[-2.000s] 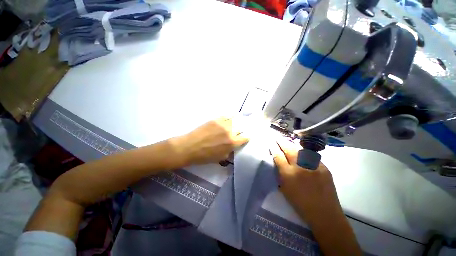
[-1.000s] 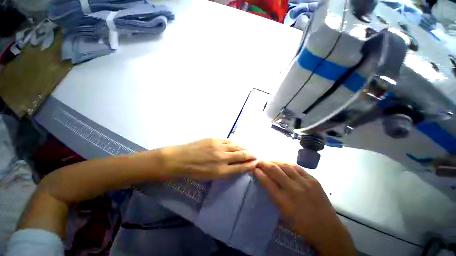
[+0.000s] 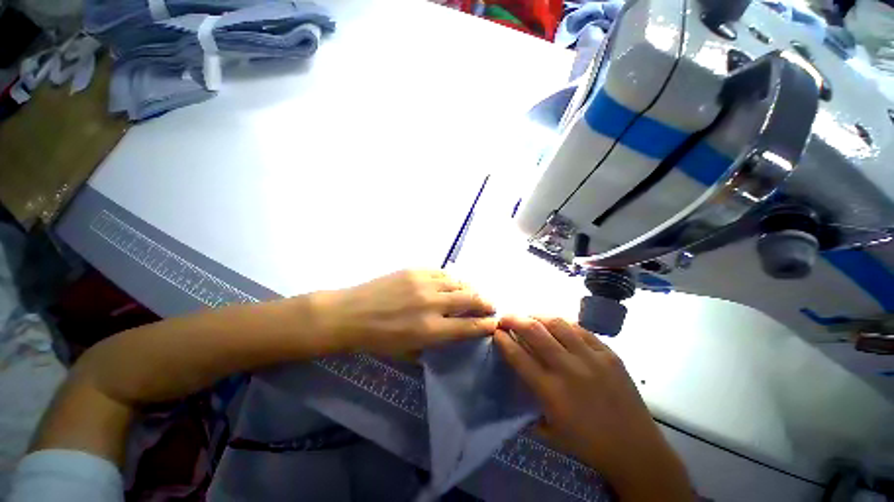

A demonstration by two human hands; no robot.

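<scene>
A grey-blue fabric piece [image 3: 471, 407] hangs from my fingertips over the table's front edge, with folds in it. My left hand [image 3: 412, 312] lies on the table and pinches its upper end. My right hand [image 3: 573, 387] holds the same end from the right, and the fingertips of both hands meet. The join under the fingers is hidden. The presser foot [image 3: 557, 245] of the white sewing machine [image 3: 627, 147] is a little above and right of my fingertips. The fabric in my hands is clear of the foot.
Tied grey-blue bundles [image 3: 211, 49] lie at the table's far left. A ruler strip [image 3: 176, 270] runs along the front edge. A pale blue-grey piece [image 3: 554, 106] shows behind the machine head. Red material [image 3: 524, 14] is at the back. Grey cloth [image 3: 284, 446] lies below the edge.
Both hands have moved from beside the presser foot towards the table's front edge. The hanging fabric has narrowed and folded since one second ago. A pale blue-grey piece now shows behind the machine head.
</scene>
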